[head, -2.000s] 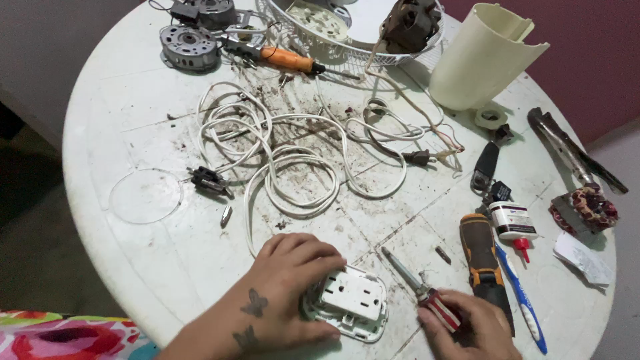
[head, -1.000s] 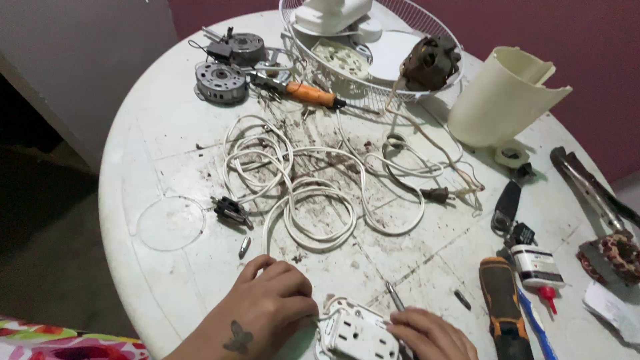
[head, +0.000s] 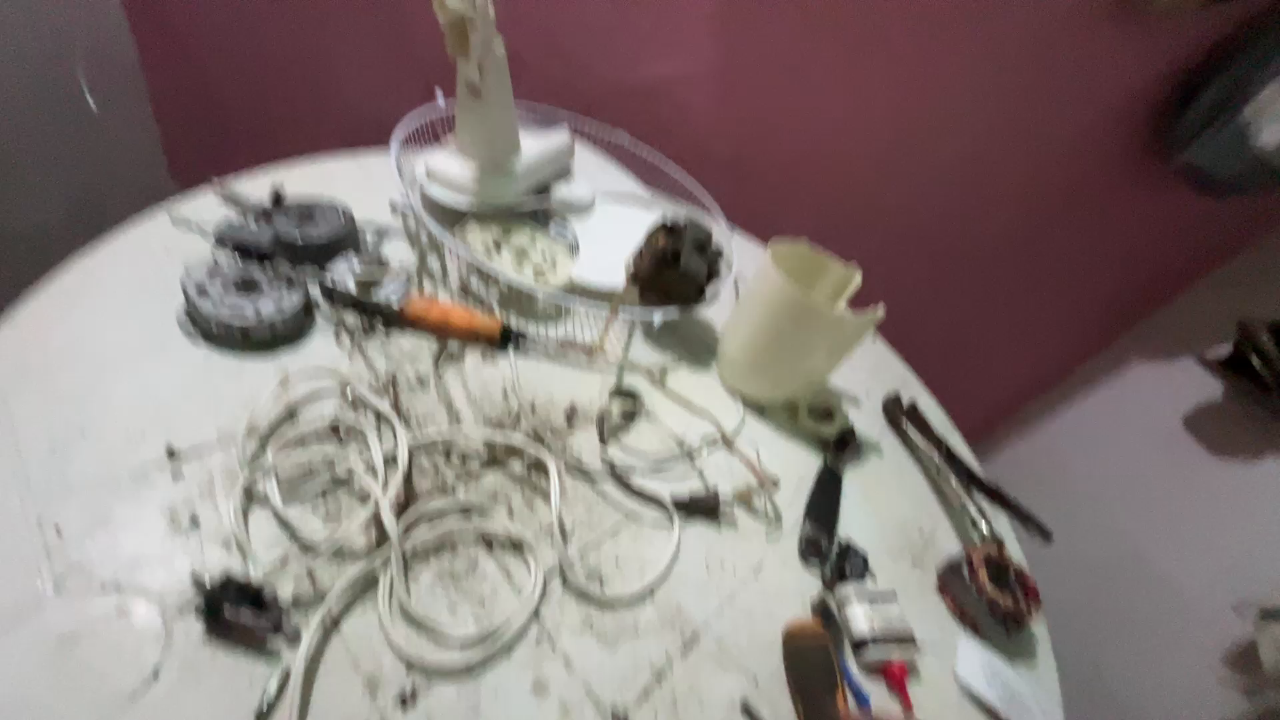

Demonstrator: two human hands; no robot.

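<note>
Neither of my hands shows clearly; at most a blurred bit of skin touches the bottom edge near a screwdriver with a black and orange handle (head: 815, 665). The outlet unit is out of view. Coils of white electrical cord (head: 460, 650) lie across the middle of the table. A dark plug or connector (head: 243, 612) rests at the left, and another dark plug (head: 698, 503) lies right of the coils. An orange-handled tool, seemingly a soldering iron (head: 455, 320), lies behind the cord. The view is blurred.
Round metal motor housings (head: 247, 300) stand at the back left. A white fan grille (head: 725, 275) holds a dark motor part (head: 675, 262). A cream plastic housing (head: 785, 330), a white bottle with red tip (head: 875, 625) and a copper-wound stator (head: 990, 590) are at the right.
The view has swung up and away, so both hands and the white outlet unit between them, seen earlier, have left the picture. The fan stand and more wall now show.
</note>
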